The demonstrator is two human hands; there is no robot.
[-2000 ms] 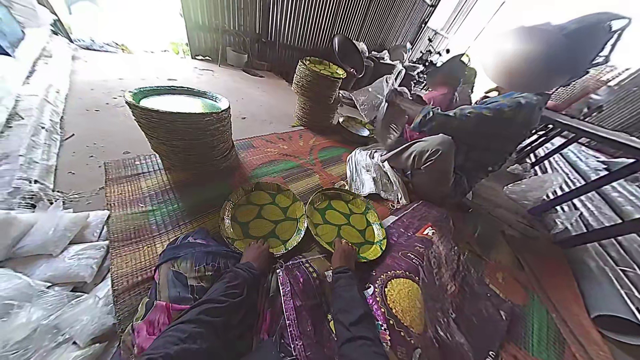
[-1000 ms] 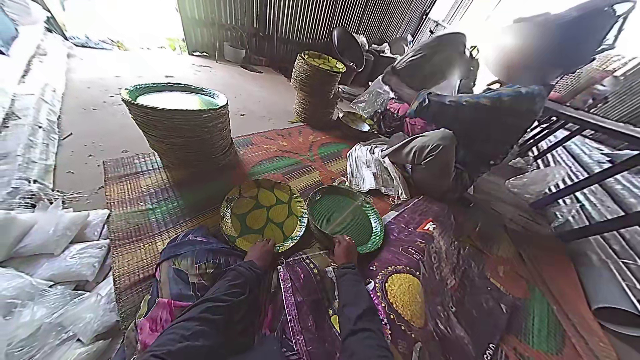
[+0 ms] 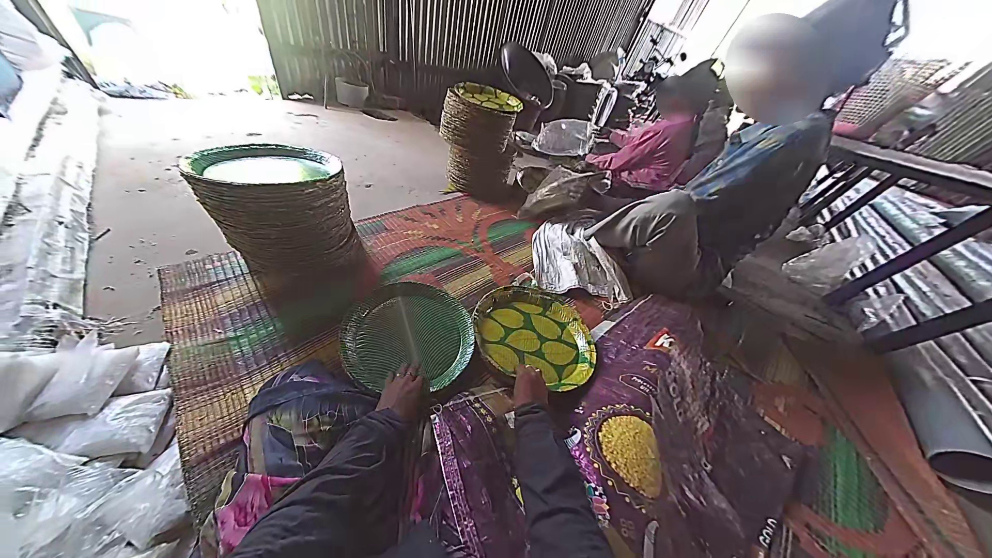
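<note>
My left hand (image 3: pixel 404 394) rests on the near rim of a round green plate (image 3: pixel 407 333) with fine stripes. My right hand (image 3: pixel 530 386) is at the near edge of a round plate with yellow leaf-like shapes on green (image 3: pixel 535 337). The two plates lie side by side in front of me, their rims close together. Whether the fingers grip the plates cannot be told. Beyond them, on a woven mat (image 3: pixel 232 341), stands a tall stack of round plates (image 3: pixel 275 209), a green one on top.
A second plate stack (image 3: pixel 480 139) stands farther back. People sit at the right, one in a blue patterned shirt (image 3: pixel 728 170). Clear plastic packs (image 3: pixel 101 418) lie at the left. A purple printed sack (image 3: pixel 682 434) lies at the right, near a metal frame (image 3: pixel 914 163).
The left plate showed yellow shapes before and is now striped green. The right one showed yellow shapes, then plain green, and now yellow again. The seated person has leaned back, uncovering another in pink.
</note>
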